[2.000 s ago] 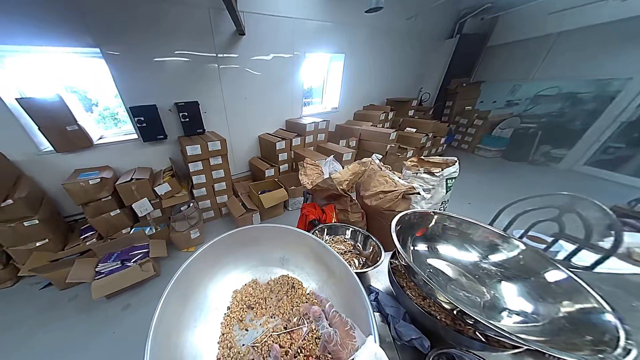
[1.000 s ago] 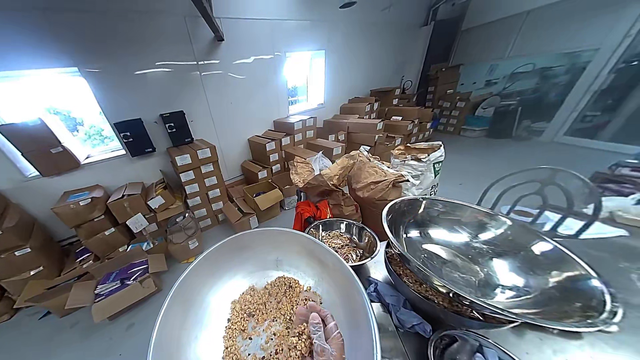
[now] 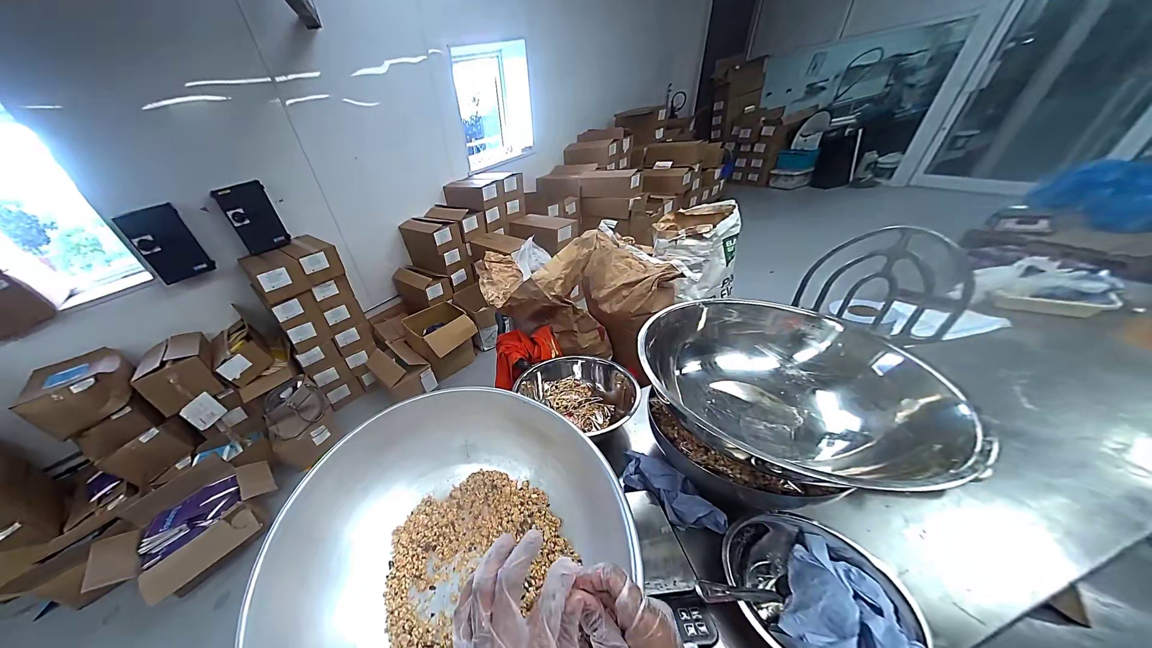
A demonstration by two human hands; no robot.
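A large metal bowl (image 3: 315, 504) holds a heap of granola-like clusters (image 3: 486, 504), thin in places where the bottom shows. My left hand (image 3: 495, 589), in a clear plastic glove, is over the right part of the heap, its fingers slightly apart and nothing visible in them. Close against it, near the bowl's right wall, my gloved right hand (image 3: 625, 607) has bent fingers; whether they hold anything is hidden. A scale with buttons (image 3: 693, 621) shows partly beside the bowl.
An empty steel bowl (image 3: 810, 387) rests tilted on another bowl holding brown bits (image 3: 711, 450). Nearby are a small bowl (image 3: 621, 382) of thin strips, a blue cloth (image 3: 670, 490), and a bowl with a spoon (image 3: 738, 592) and blue cloth. Paper sacks (image 3: 621, 288), a chair (image 3: 886, 270) and cartons (image 3: 315, 315) stand beyond.
Two gloved hands now show close together over the heap, where one was plain a second ago. The view has turned right.
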